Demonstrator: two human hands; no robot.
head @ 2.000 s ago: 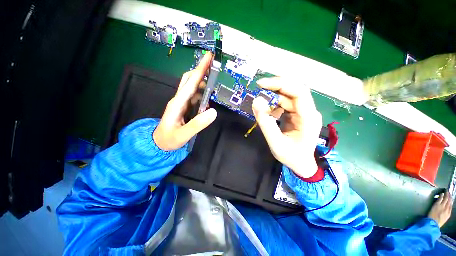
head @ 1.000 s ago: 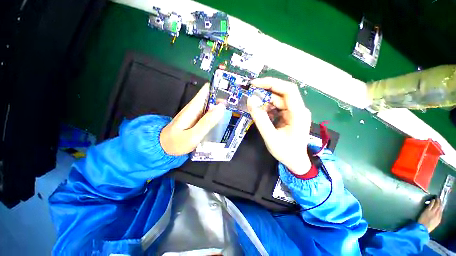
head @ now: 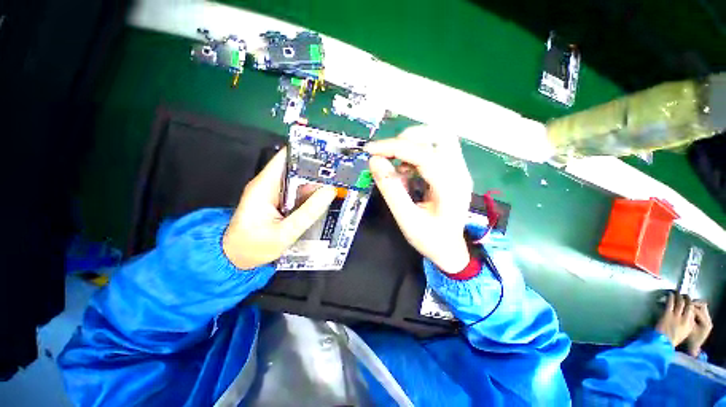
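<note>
My left hand [head: 267, 219] holds a silvery-white phone housing [head: 338, 242] by its left edge, thumb over its middle. A blue mainboard [head: 314, 165] with dark shields and a green patch lies across the housing's top end. A small orange strip shows just below the board, by my left thumb. My right hand [head: 426, 187] is at the board's right end, thumb and forefinger close to the housing's top right corner. Whether the fingertips grip the board or a tool is too blurred to tell. A red strap is on my right wrist.
A black pocketed tray [head: 199, 179] lies under my hands. Loose mainboards [head: 290, 54] lie on and beside the white strip [head: 430, 95]. Another phone housing [head: 560, 73] lies beyond it. A yellow-taped pole [head: 629, 123], a red bin [head: 637, 236] and another person's hands [head: 683, 322] are at right.
The housing, earlier edge-on in my left hand, is now turned face up. The board has gone from being held beside it to lying on its top end. The whole view has shifted somewhat.
</note>
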